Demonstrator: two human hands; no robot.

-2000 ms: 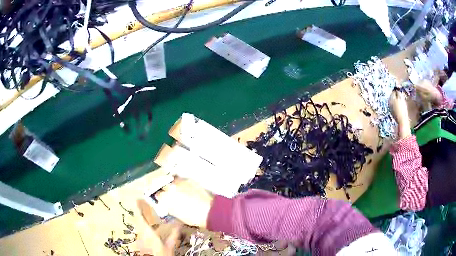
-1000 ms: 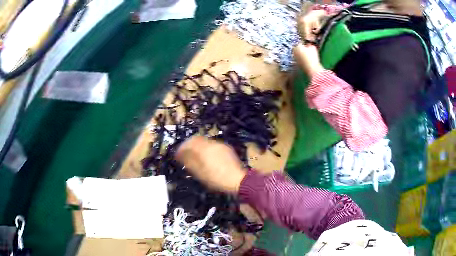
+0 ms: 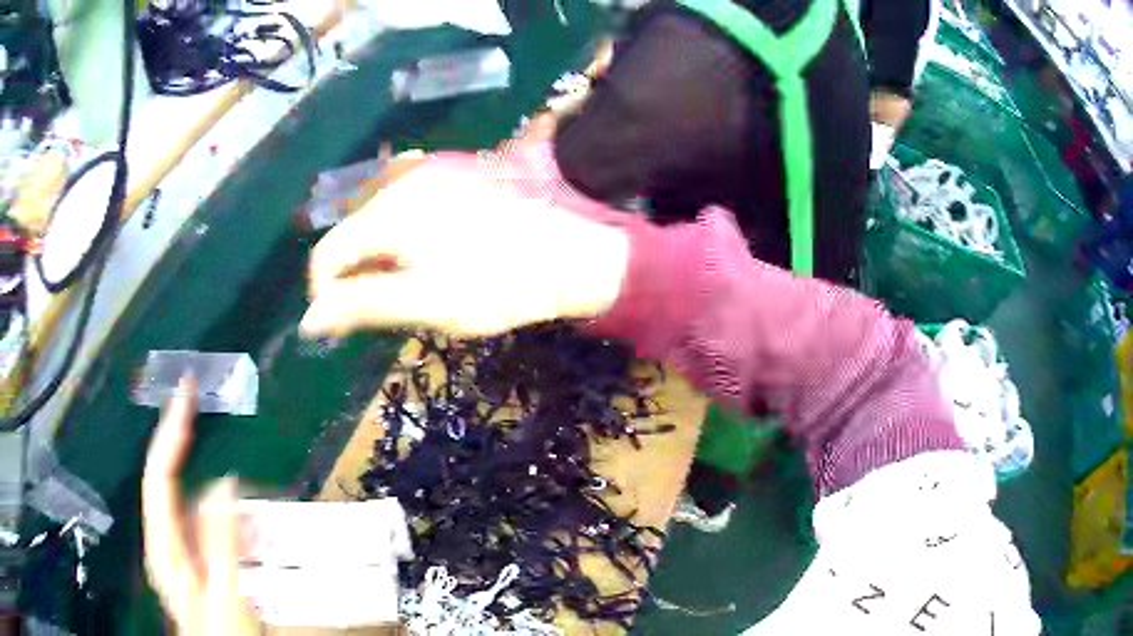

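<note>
Two slim white cartons (image 3: 326, 562) lie side by side at the lower left of the bench. My left hand (image 3: 193, 528) is blurred at their left end, fingers apart, with nothing visible in it. My right hand (image 3: 466, 255) is overexposed and raised over the far end of the black heap, fingers bent; whether it holds anything cannot be told. The tangled heap of black straps or cables (image 3: 522, 466) lies mid-bench. A small tangle of white cords (image 3: 472, 605) lies beside the cartons' right end.
The green conveyor (image 3: 292, 298) carries several cartons, one (image 3: 205, 380) near my left fingers. A black cable (image 3: 122, 186) hangs at upper left. A person in a green-strapped apron (image 3: 801, 162) stands beyond my right arm. Green crates (image 3: 950, 267) hold white pieces; a yellow crate (image 3: 1100, 522) is at right.
The view has swung and the neighbouring person shows nearer the middle. My right hand has moved up and away from the black heap. My left hand has come into view at the cartons.
</note>
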